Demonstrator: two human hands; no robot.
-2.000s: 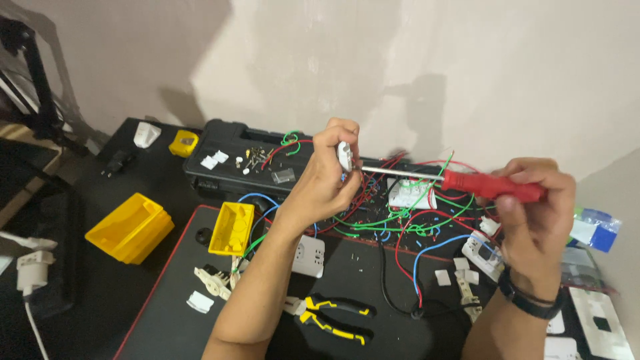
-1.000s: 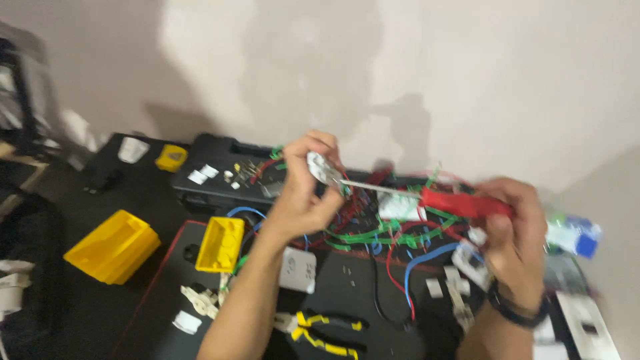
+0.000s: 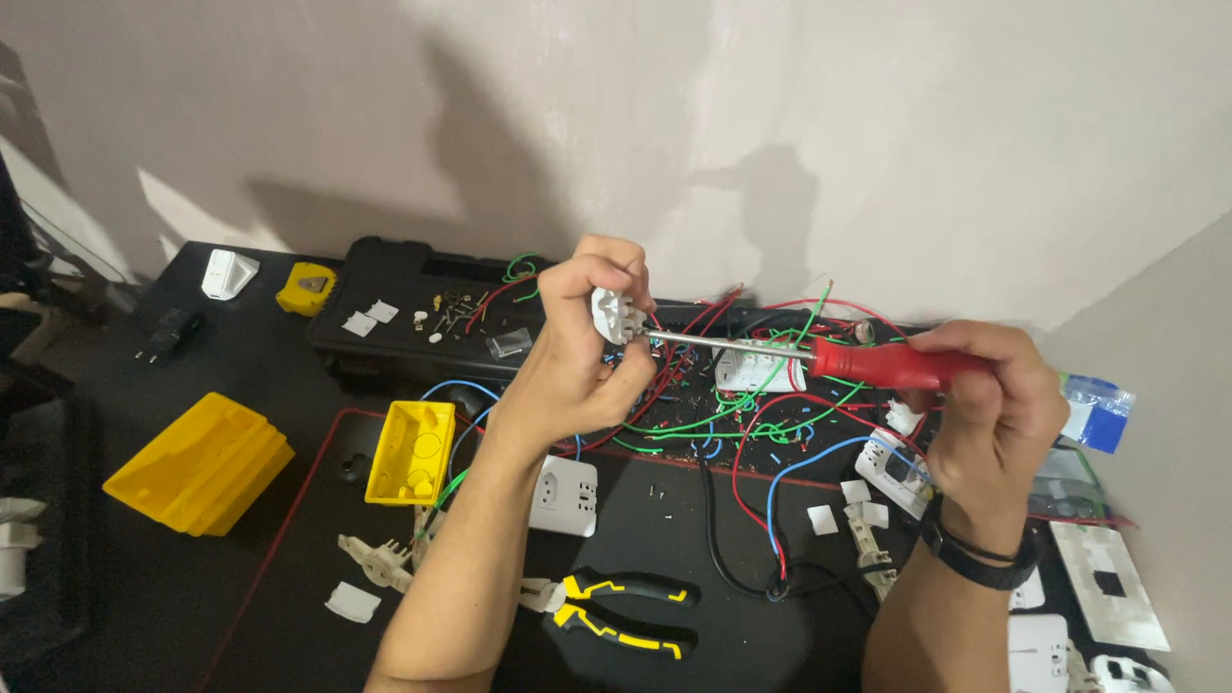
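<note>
My left hand grips a small white plastic electrical module between its fingers, raised above the work surface. A screwdriver with a red handle is held in my right hand; its metal shaft points left and the tip meets the module's near side. The exact contact at the tip is partly hidden by my fingers. Below the hands lie combination pliers with black and yellow handles and a white socket faceplate. Red, green and blue wires spread behind and beneath the screwdriver.
A yellow electrical box and stacked yellow boxes stand at left. A black tool case bears screws and small white pieces. Near the wall lies a yellow tape measure. White plates lie at right.
The module has turned in my left hand and shows more of its ribbed white side. The screwdriver stays in my right hand, its shaft still directed at the module.
</note>
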